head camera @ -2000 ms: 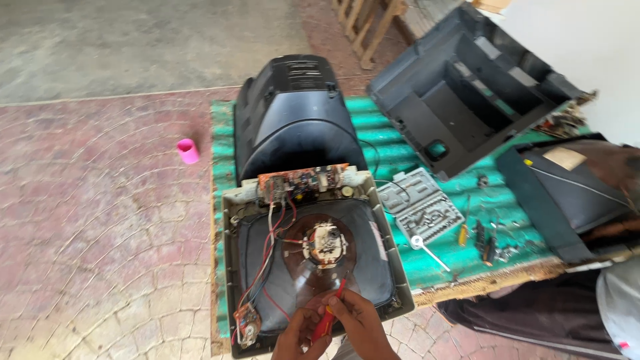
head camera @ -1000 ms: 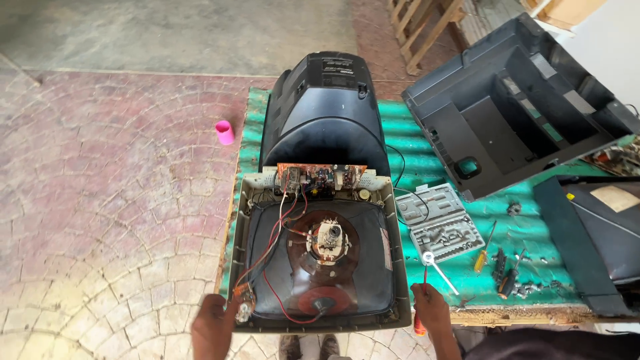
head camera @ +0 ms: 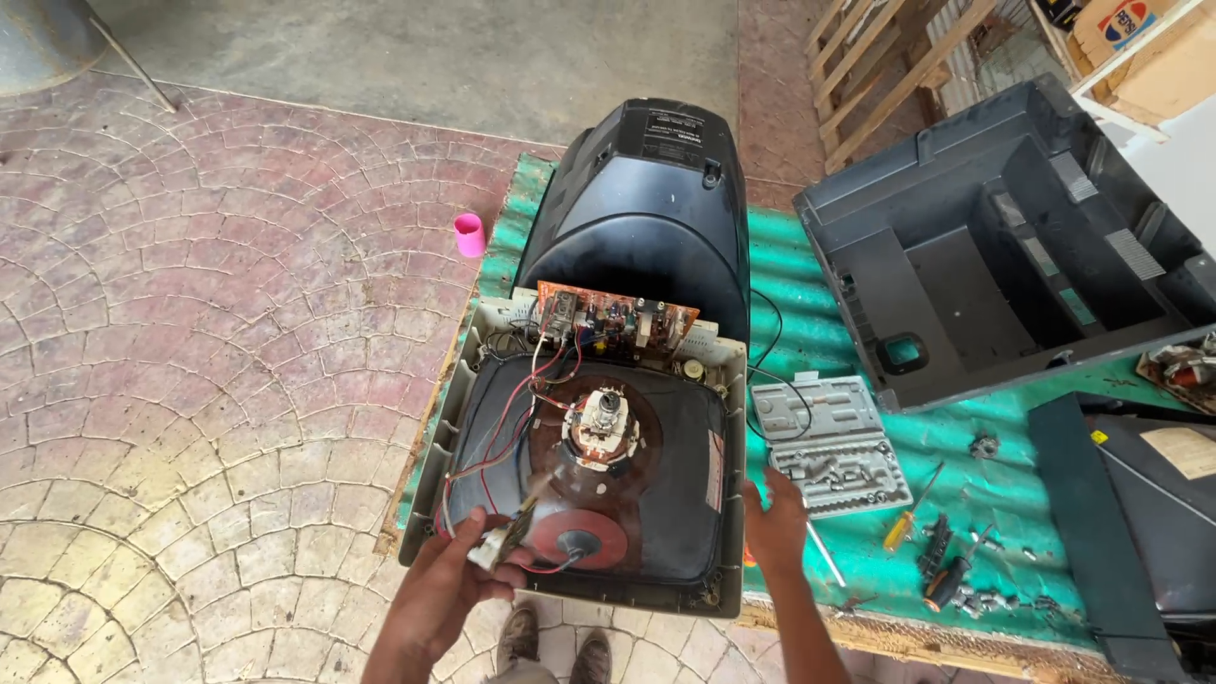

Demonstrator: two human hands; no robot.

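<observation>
My left hand holds a small circuit board, blurred, with thin wires by it, over the lower left of an opened CRT television. The picture tube lies face down in its front frame, its neck and deflection yoke pointing up. A red anode cap sits on the glass right of the held board. My right hand is at the frame's right edge; a red-orange piece shows beside it, and its grip is unclear. The main circuit board stands at the frame's far side.
A black rear housing stands behind the frame, another at upper right. On the green corrugated sheet lie a socket set case, a metal rod, a yellow-handled screwdriver and another screwdriver. A pink cup is at left.
My left hand has moved from the frame's lower left corner inward and now holds the small board. My right hand has moved up along the right edge. Two seconds ago both hands were together near the anode cap.
</observation>
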